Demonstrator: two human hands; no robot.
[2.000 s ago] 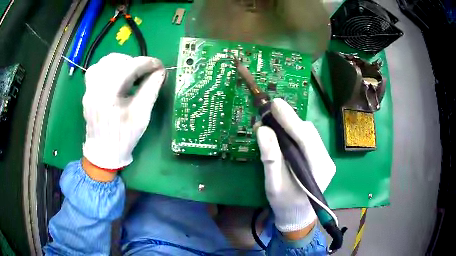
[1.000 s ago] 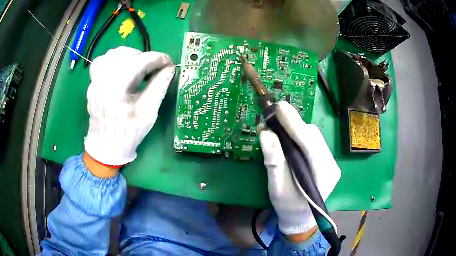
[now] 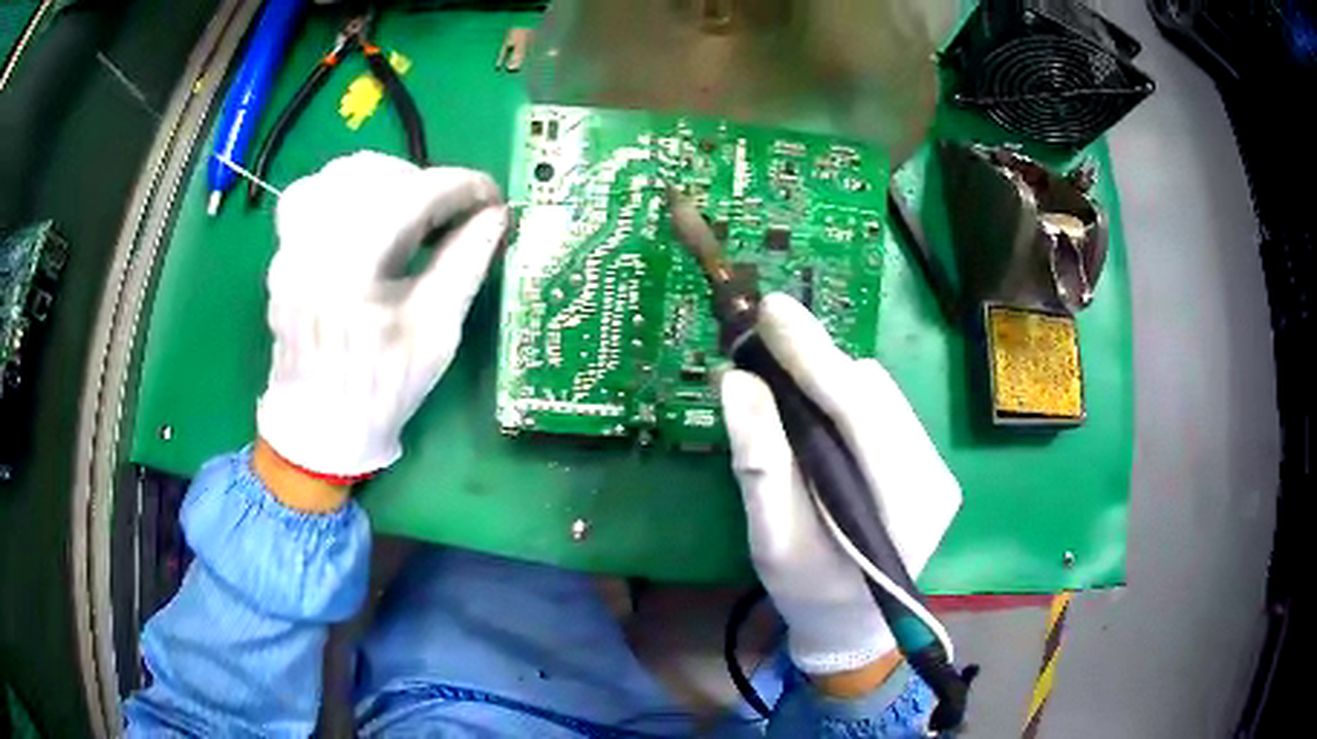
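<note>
A green circuit board (image 3: pixel 614 311) lies on the green mat, its side with silvery pad rows and small chips facing up. My right hand (image 3: pixel 845 477), in a white glove, holds a soldering iron (image 3: pixel 787 378) like a pen; its metal barrel slants to the board's upper middle. Whether the tip touches a pad cannot be told. My left hand (image 3: pixel 368 311), in a white glove with a red cuff edge, pinches solder wire (image 3: pixel 249 175) at the board's upper left edge. The wire trails out behind the hand; its front end is hard to see.
A brownish hood (image 3: pixel 729 65) covers the area above the board's back edge. Right are an iron stand (image 3: pixel 997 238), a yellow sponge (image 3: pixel 1034 364) and a black fan (image 3: pixel 1052 80). Left are open pliers (image 3: pixel 407 108), a blue tube (image 3: pixel 254 94) and yellow scraps (image 3: pixel 361 98). A conveyor (image 3: pixel 44 505) runs at far left.
The iron's barrel has moved slightly left and down across the board. My left hand's fingertips are closer to the board's left edge than two seconds ago. The whole view has shifted slightly.
</note>
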